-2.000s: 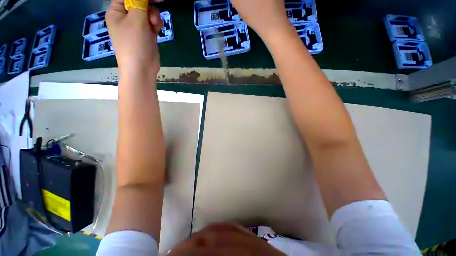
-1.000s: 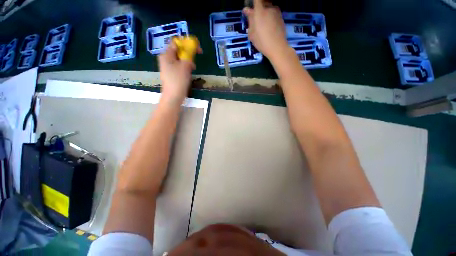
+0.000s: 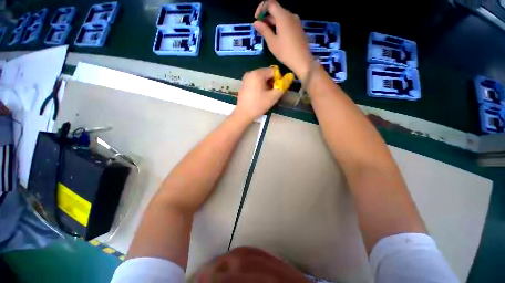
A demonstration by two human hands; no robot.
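Light-blue plastic housings with dark parts inside lie on the dark green belt. A single housing (image 3: pixel 238 40) lies left of my right hand. A pair (image 3: pixel 331 65) is partly covered by my right wrist. My right hand (image 3: pixel 283 34) is over the belt, its fingers closed on a small green tool (image 3: pixel 262 15), mostly hidden. My left hand (image 3: pixel 260 91) is at the metal rail, with yellow finger cots (image 3: pixel 282 81) on its fingertips. Whether it holds anything small is unclear. A thin pale metal strip (image 3: pixel 302 97) shows blurred at the rail beside it.
Beige sheets (image 3: pixel 310 182) cover the bench. A black box (image 3: pixel 83 182) with a yellow label and cables stands at left, with dark pliers (image 3: pixel 51 102) above it. More housing pairs (image 3: pixel 393 82) lie along the belt. A person's grey sleeve (image 3: pixel 25 221) shows at far left.
My left hand has come right and down from the belt to the rail. My right hand stays over the belt. The view has turned, and the housings and black box appear shifted right.
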